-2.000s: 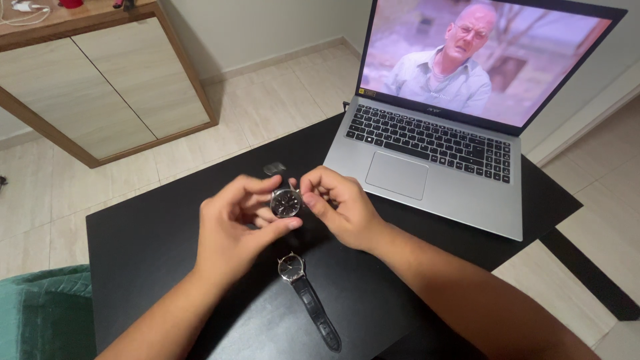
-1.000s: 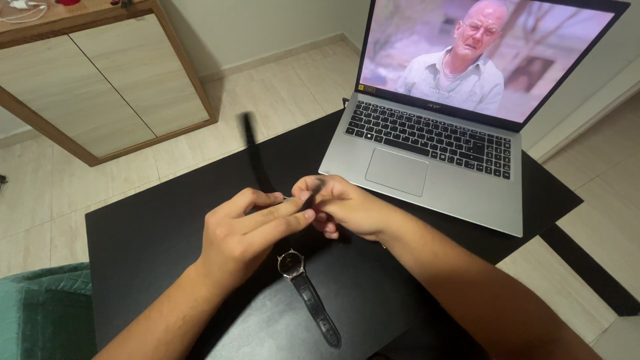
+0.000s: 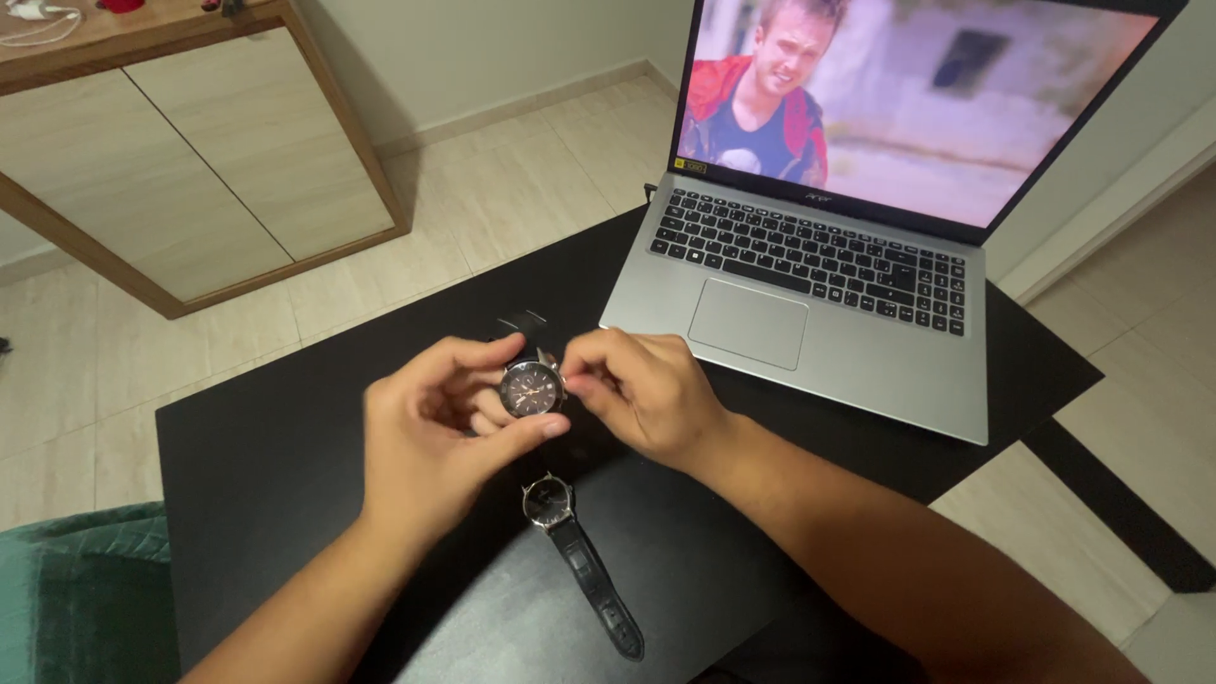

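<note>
My left hand [image 3: 437, 418] holds a dark-faced chronograph wristwatch [image 3: 531, 389] by its case, with the dial facing up toward me. Part of its dark strap shows beyond the case, above my fingers. At the right edge of the case, the thumb and forefinger of my right hand [image 3: 646, 389] pinch the crown area; the crown itself is hidden. Below both hands, a second wristwatch [image 3: 548, 502] with a black dial lies on the black table [image 3: 285, 475]. One piece of black leather strap [image 3: 598, 589] runs from its lower side; no strap shows at its upper lugs.
An open silver laptop [image 3: 893, 380] stands at the table's back right, playing a video. Beyond the table's far left edge is a wooden cabinet [image 3: 228, 161] with pale doors. Green quilted fabric [image 3: 85, 589] lies at the lower left, and a dark bar crosses the floor at right.
One second ago the held watch's strap swung out above my hands and its dial was out of sight; now the dial faces me again. The scene on the laptop differs.
</note>
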